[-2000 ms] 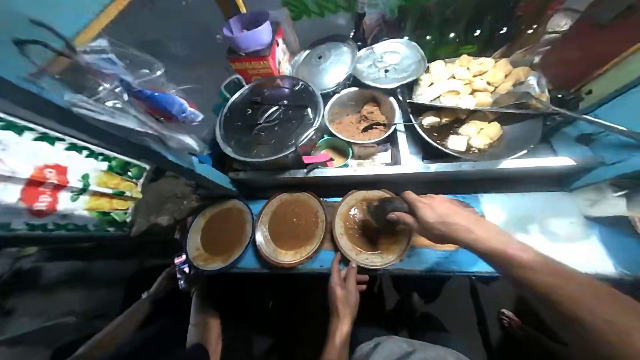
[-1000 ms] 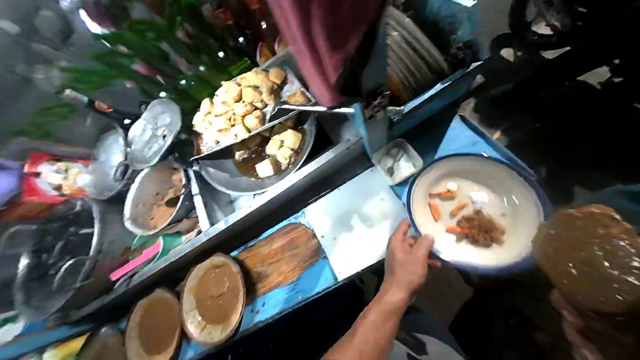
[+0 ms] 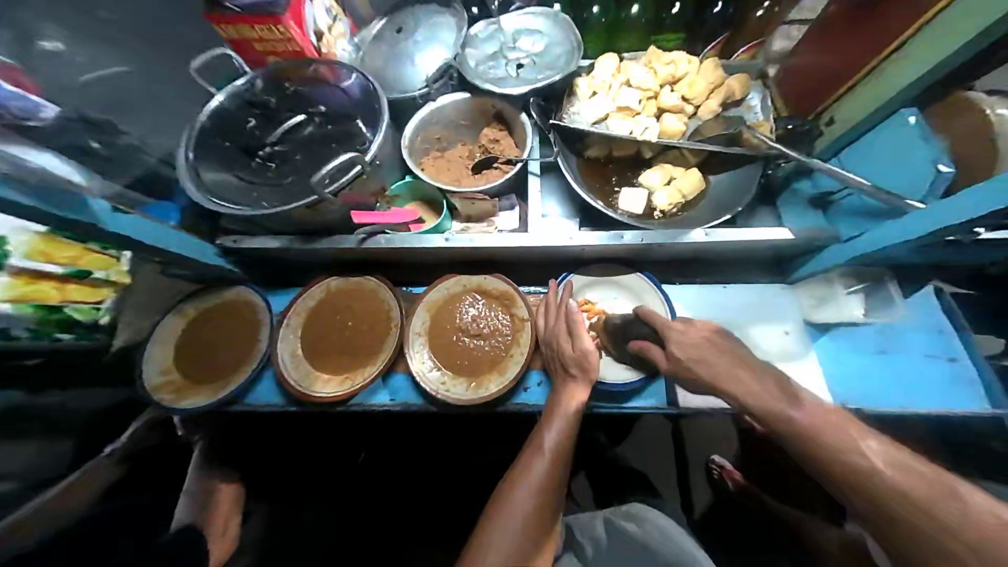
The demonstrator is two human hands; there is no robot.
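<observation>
A white plate with a blue rim (image 3: 630,287) lies on the blue counter, with orange chilli pieces (image 3: 592,315) on it. My right hand (image 3: 681,346) is closed around a dark pestle (image 3: 634,340), whose end presses down by the chillies. My left hand (image 3: 568,339) rests at the plate's left edge, fingers extended and close together, holding nothing. Left of it stand three plates of brown sauce: the nearest sauce plate (image 3: 472,339), a middle one (image 3: 340,339) and one at the far left (image 3: 206,346).
Behind a metal ledge (image 3: 504,239) stand a large lidded pot (image 3: 287,134), a pot of brown paste (image 3: 465,142), a green cup (image 3: 429,206) and a wok of oil (image 3: 669,213) with a tray of fried tofu (image 3: 661,87) above. Another person's arms (image 3: 209,496) are at lower left.
The blue-rimmed plate now lies beside the sauce plates; one second ago it was farther right, near the small clear container. My right hand now has the pestle on it. The view has swung back.
</observation>
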